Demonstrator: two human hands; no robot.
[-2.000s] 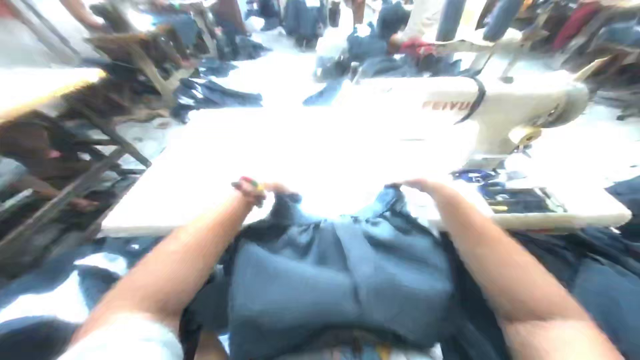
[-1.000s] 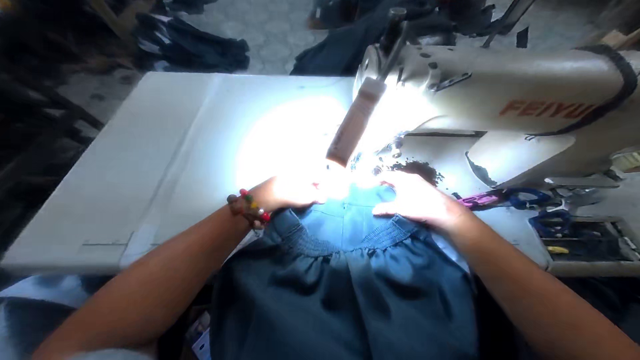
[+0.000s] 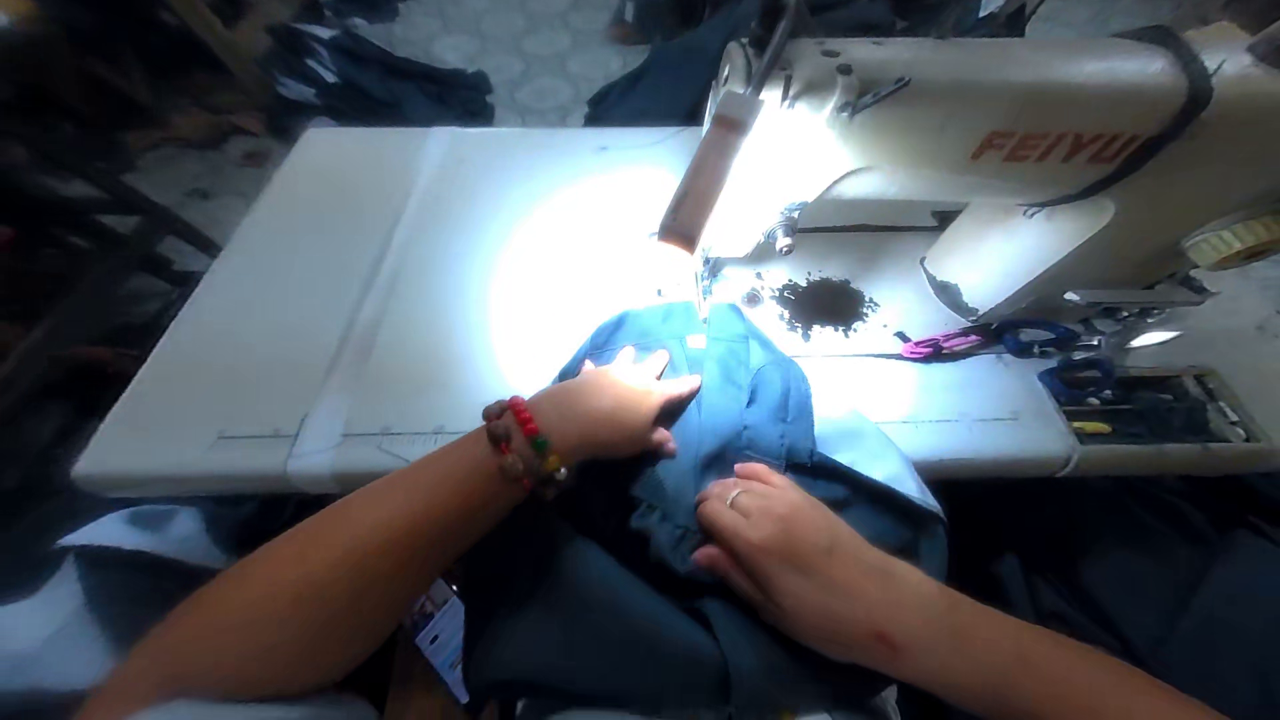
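A blue-grey garment (image 3: 590, 620) with a gathered section lies over the front edge of the sewing table, its upper end under the needle area of a white Feiyue sewing machine (image 3: 1000, 120). My left hand (image 3: 620, 405), with beaded bracelets at the wrist, rests on the fabric with its fingers spread, just in front of the needle. Nearer to me and to the right, my right hand (image 3: 775, 535), wearing a ring, has its fingers curled on a fold of the garment. Bright lamp light washes out the area around the presser foot.
Blue-handled scissors (image 3: 1075, 380) and a pink-handled tool (image 3: 940, 344) lie at the right by a recessed tray (image 3: 1160, 455). The white tabletop (image 3: 250, 330) extends left. Dark garments (image 3: 380, 90) lie beyond the table, and more cloth hangs at the right front.
The garment's upper part has turned and now lies under the needle area. My right hand has moved down toward me from beside the needle. My left hand has opened flat on the cloth.
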